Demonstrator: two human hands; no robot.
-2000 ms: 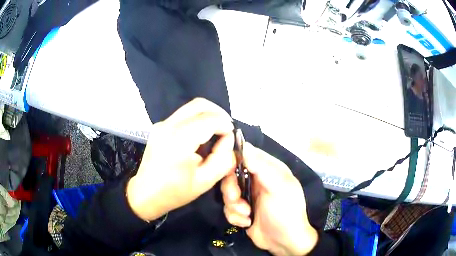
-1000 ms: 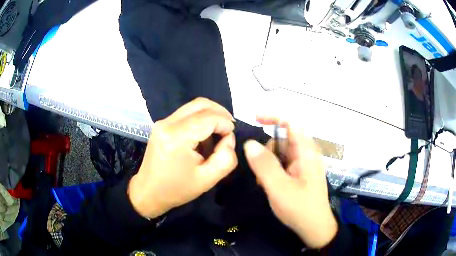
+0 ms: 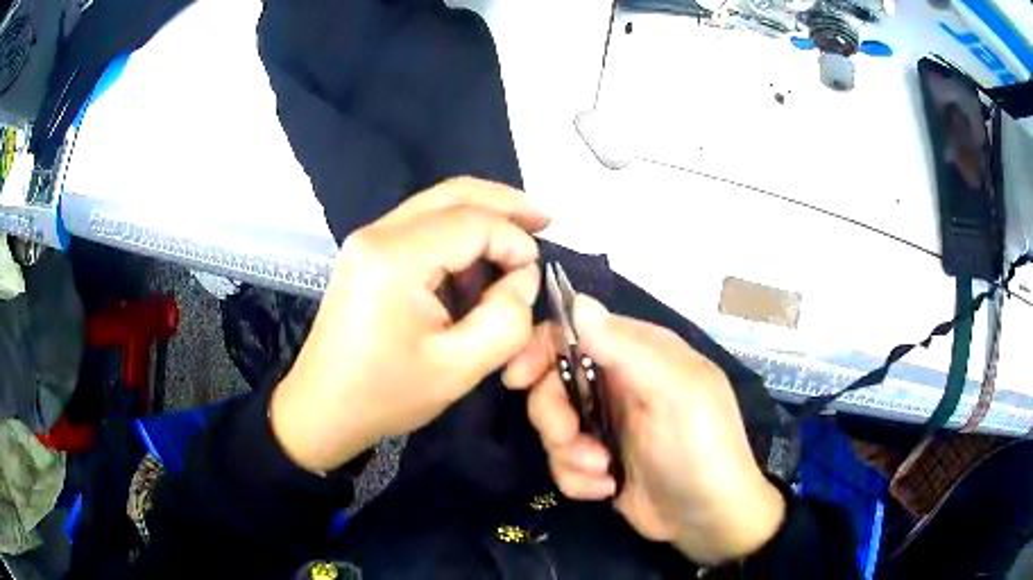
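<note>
A black garment [image 3: 397, 113] lies from the top of the view down over the table's near edge and under both hands. My left hand [image 3: 425, 323] pinches the garment's edge between thumb and forefinger. My right hand [image 3: 657, 425] holds dark thread snips [image 3: 580, 368] upright, with silvery tips spread slightly apart just right of my left fingertips. Whether the tips touch the cloth or a thread cannot be told.
The white sewing machine bed [image 3: 770, 170] is at the right, with the tension assembly [image 3: 835, 34] at the top. A smartphone [image 3: 963, 170] leans at the far right. A tan label [image 3: 760, 303], table-edge ruler [image 3: 204, 252], green band [image 3: 957, 357] and black cord [image 3: 895, 360] are near the edge.
My right hand was blurred and farther right and has come back beside my left fingertips, with the snips upright. The view has shifted, so the machine and phone sit higher and farther right.
</note>
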